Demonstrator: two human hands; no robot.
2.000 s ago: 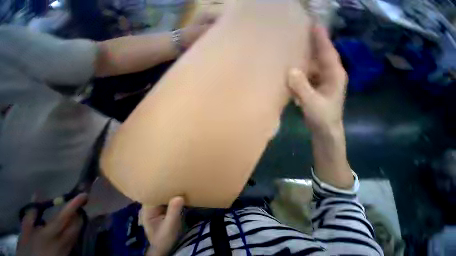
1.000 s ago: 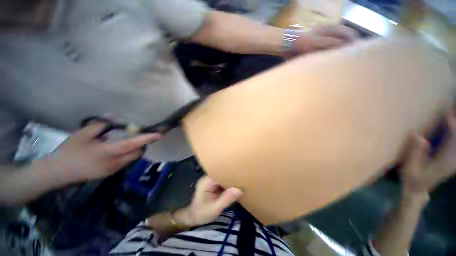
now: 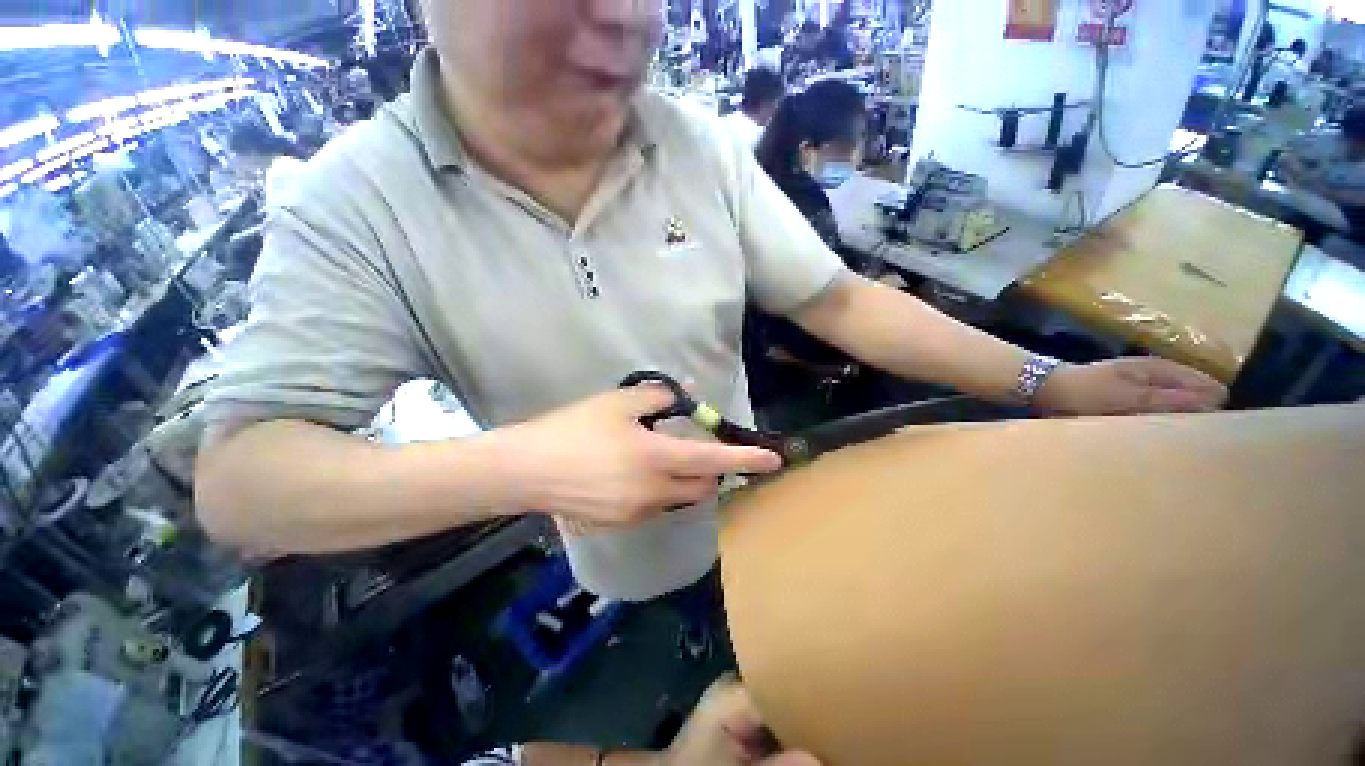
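A large tan card sheet point(image 3: 1048, 584) fills the lower right, bending in a curve and cut off by the right and bottom edges. My left hand point(image 3: 731, 730) grips its lower left edge at the bottom of the view, partly cut off. My right hand is not in view. Black-handled shears point(image 3: 794, 449) are in the hand point(image 3: 599, 461) of a person facing me. Their long blades lie along the card's upper edge. This person's other hand point(image 3: 1130, 386) is by the far part of that edge.
A brown table point(image 3: 1183, 270) with shiny film stands at the upper right, near a white pillar point(image 3: 981, 90). A seated person point(image 3: 820, 150) is beside a sewing machine point(image 3: 951, 210). A blue plastic bin point(image 3: 547, 621) is on the floor. Cluttered worktables line the left.
The view has swung up and shows the other person's upper body. The card's near end now lies further right, with the shears along its upper edge. My right hand has left the view.
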